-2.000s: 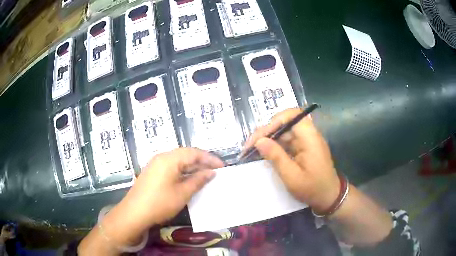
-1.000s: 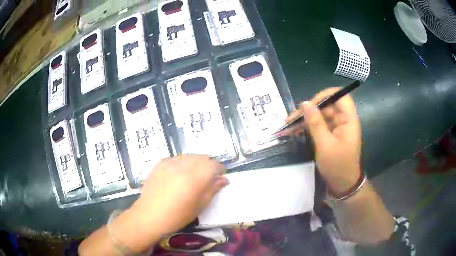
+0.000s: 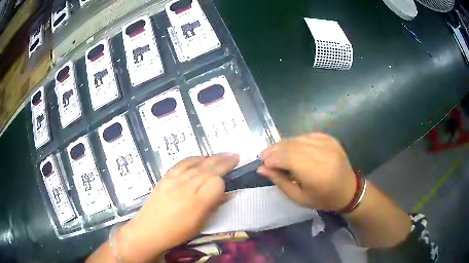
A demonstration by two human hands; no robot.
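Note:
A clear blister tray (image 3: 134,102) holds two rows of white carded packs with dark oval hang holes. My left hand (image 3: 187,192) has its fingertips on the bottom edge of the front row's rightmost pack (image 3: 224,123). My right hand (image 3: 313,172) has its thumb and index finger together at that pack's lower right corner. I cannot tell what is between its fingertips; no tweezers show. A faintly gridded white sheet (image 3: 257,206) lies below both hands, at the tray's near edge. My left hand covers its left end; whether it grips the sheet is hidden.
A curled label sheet with dark squares (image 3: 333,54) lies on the dark green bench (image 3: 288,97), right of the tray. A fan (image 3: 437,4) is cut off at the top right. More carded packs (image 3: 60,18) and a brown board (image 3: 15,77) are at the upper left.
The tray shows further left and lower in view. The black tweezers no longer show in my right hand. Both hands have come together at the rightmost front pack. The white sheet now shows a faint grid.

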